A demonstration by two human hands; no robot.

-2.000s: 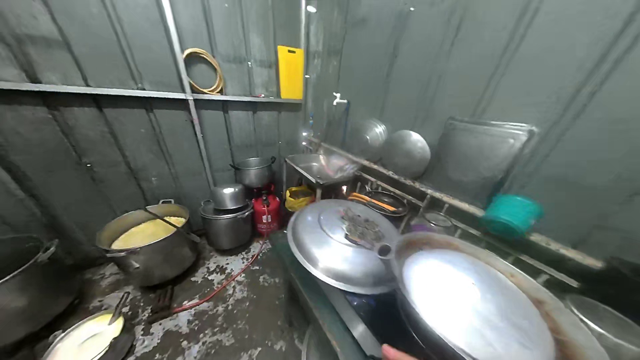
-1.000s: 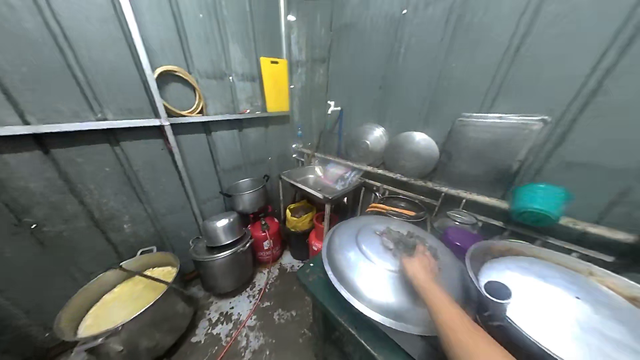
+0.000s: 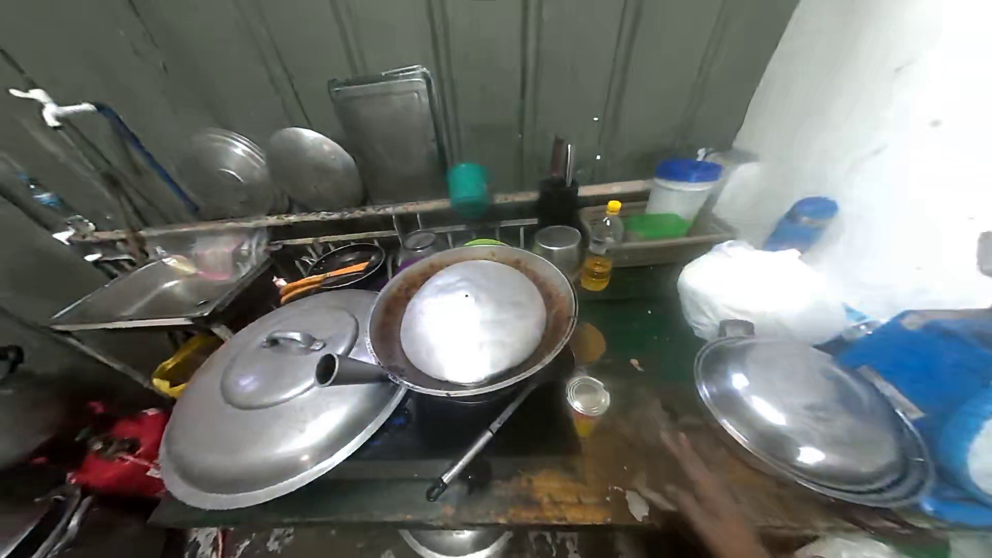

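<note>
My right hand [image 3: 701,484], blurred by motion, reaches in at the bottom right over the worn table; its fingers look spread, with nothing seen in them. My left hand is out of view. Left of it, a black-tipped metal rod [image 3: 480,449] slants beside the stove. An open tin can [image 3: 588,397] stands near the table's middle. A wide pan [image 3: 377,318] with a hollow handle holds a domed metal lid [image 3: 473,322]. The large aluminium lid [image 3: 279,434] lies to its left, its handle bare. A lidded wok [image 3: 806,418] sits right of my hand.
A steel sink [image 3: 167,291] and red gas cylinder [image 3: 124,457] are at the left. Behind the pan stand a glass jar [image 3: 558,249] and an oil bottle [image 3: 597,267]. A white plastic bag [image 3: 759,291] and blue items [image 3: 922,356] crowd the right side.
The view has swung far to the right. One second ago my right hand was on the large lid's handle with a grey cloth; now it is off the lid, over the table, and the cloth is not seen.
</note>
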